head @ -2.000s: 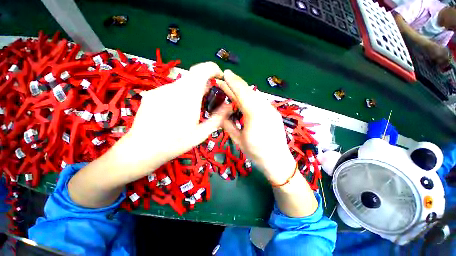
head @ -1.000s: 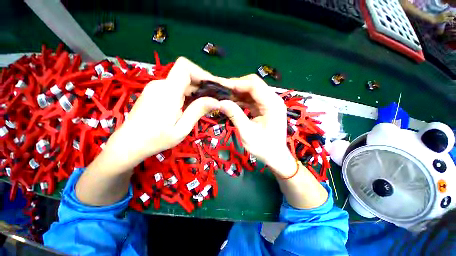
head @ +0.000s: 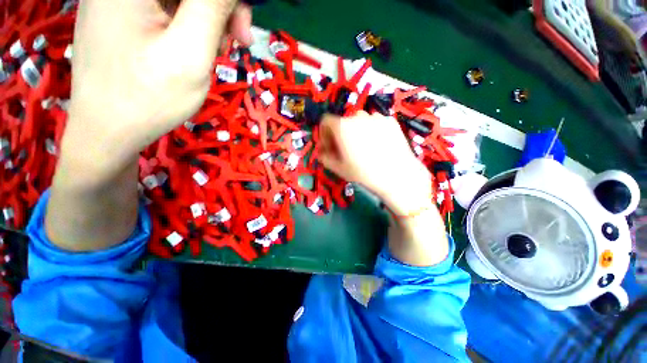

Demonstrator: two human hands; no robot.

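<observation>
The red spring clamps lie in a large heap with small white labels and black blocks among them. An opened watch-like unit shows gold and white inside, with a dark part beside it, over the heap. My right hand has its fingers curled at the dark part and appears to hold the unit. My left hand is large and close over the heap at upper left. Its fingers reach the top edge, partly cut off, and what they hold is unclear.
Small black-and-gold units lie on the green belt beyond the pale strip. A white panda-faced fan stands at right, near a blue object. A red-edged white tray is at upper right.
My hands have parted from around the dark piece. My left hand has moved up and left. My right hand stays over the heap, where the opened unit now shows. The view has shifted.
</observation>
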